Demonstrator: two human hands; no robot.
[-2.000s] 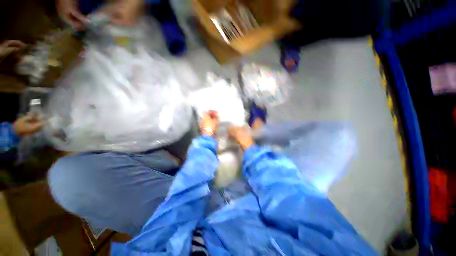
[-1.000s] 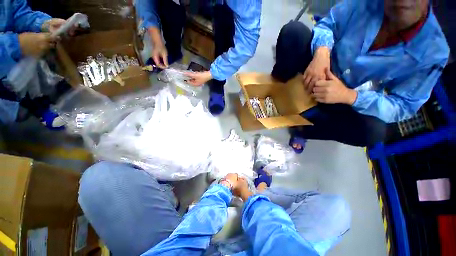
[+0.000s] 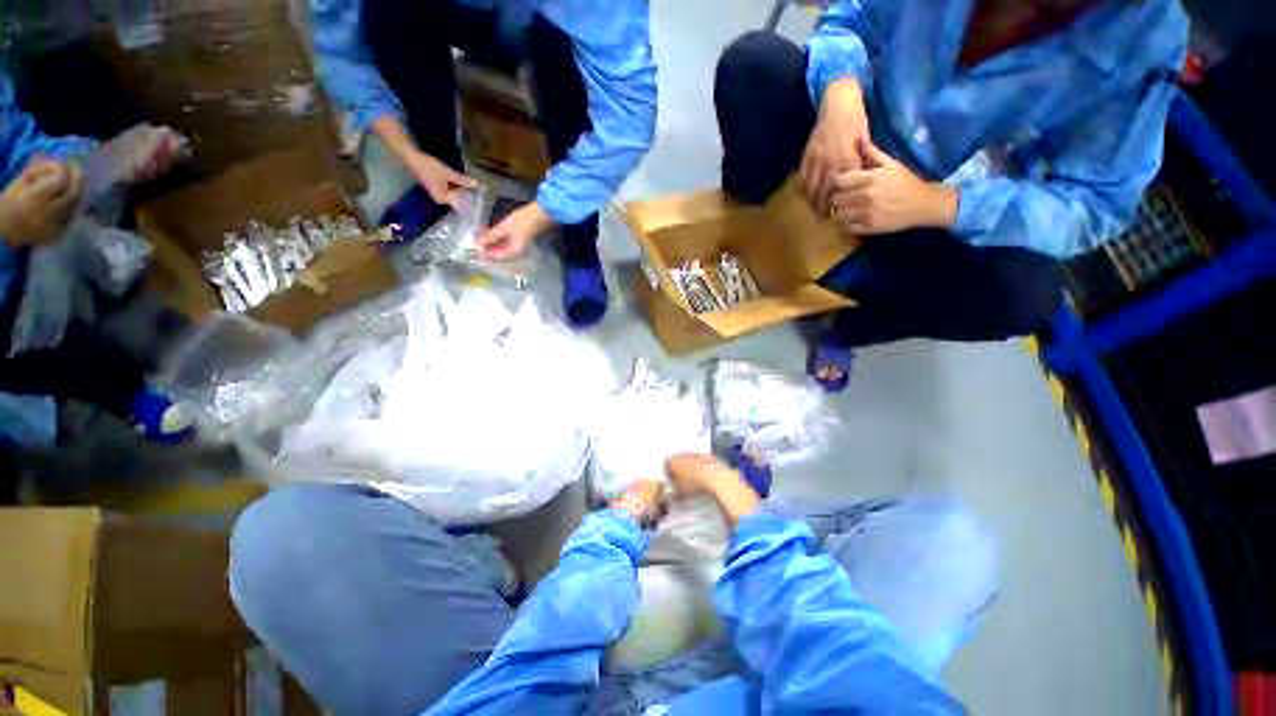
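My left hand [image 3: 644, 498] and my right hand [image 3: 707, 476] are close together between my knees, over a clear pack [image 3: 689, 529]. My fingers are small and blurred, and what they grip cannot be told. A bright white pack of parts [image 3: 647, 423] lies just beyond my hands. Another clear bag with whitish parts [image 3: 770, 409] lies to its right. A pale rounded slab [image 3: 658, 616] lies nearer my body, below the hands.
A large puffed clear bag [image 3: 448, 406] fills the floor at left. Open cartons with white parts stand ahead [image 3: 784, 301] and far left [image 3: 301, 301]. Brown cartons [image 3: 161, 595] are at lower left. Several people in blue smocks sit around. Blue racking [image 3: 1161, 490] is at right.
My right hand has moved right and a little beyond the left, its forearm now angled outward. The view has shifted slightly. The co-worker ahead has brought both hands closer over a clear bag.
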